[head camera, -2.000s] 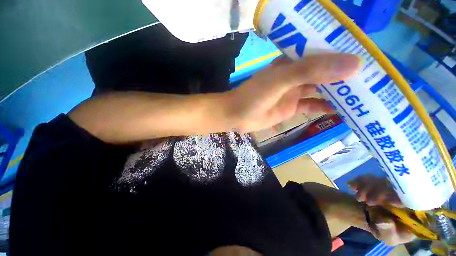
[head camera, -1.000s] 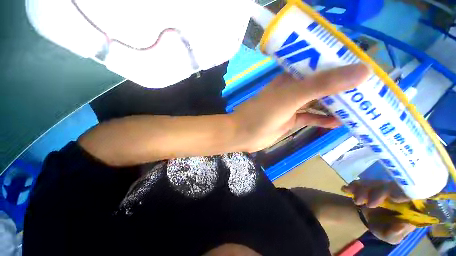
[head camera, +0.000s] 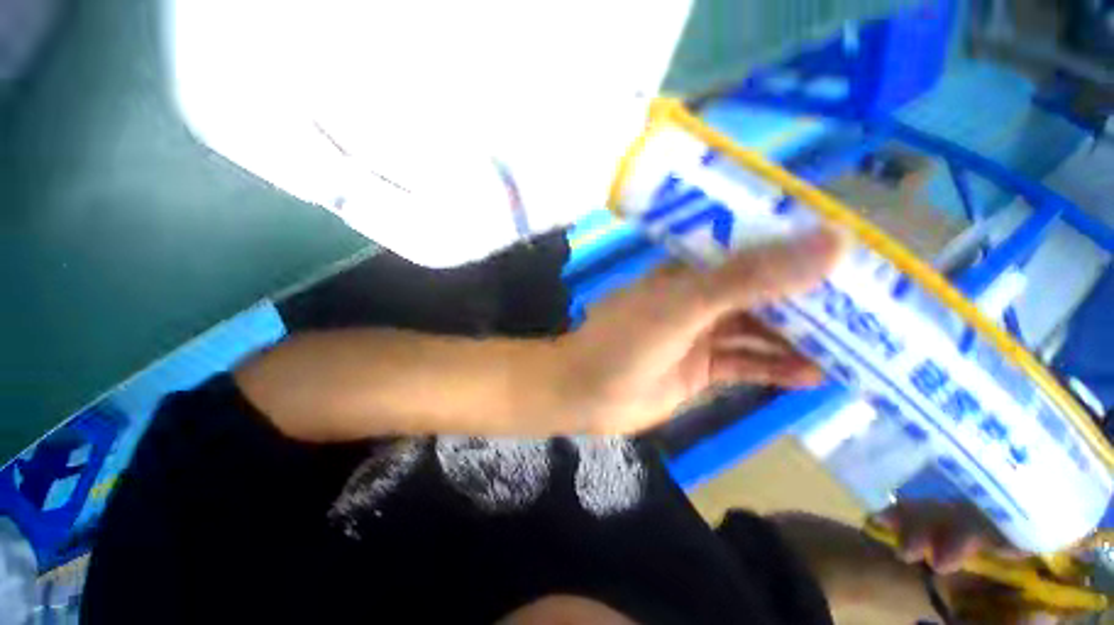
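A fat white cartridge (head camera: 965, 397) with blue print sits in a caulking gun with a yellow frame (head camera: 902, 259). My left hand (head camera: 702, 330) holds the cartridge near its front half, thumb on top. My right hand (head camera: 941, 543), partly cut off and blurred at the lower right, grips the gun's yellow trigger end. A white many-sided housing (head camera: 428, 98) lies at the top of the picture, overexposed, with thin wire lines faintly seen near its lower edge. The gun's front end is beside the housing's right edge. The nozzle cannot be made out.
The green bench top (head camera: 110, 244) fills the left side. Blue rack frames (head camera: 965, 183) stand at the upper right. A brown cardboard surface (head camera: 782, 482) shows beyond my right forearm. A blue plastic item (head camera: 55, 482) is at the lower left.
The gun and both hands sit lower in the picture. More of the white housing shows, and it is further right than one second ago. Both hands keep their hold.
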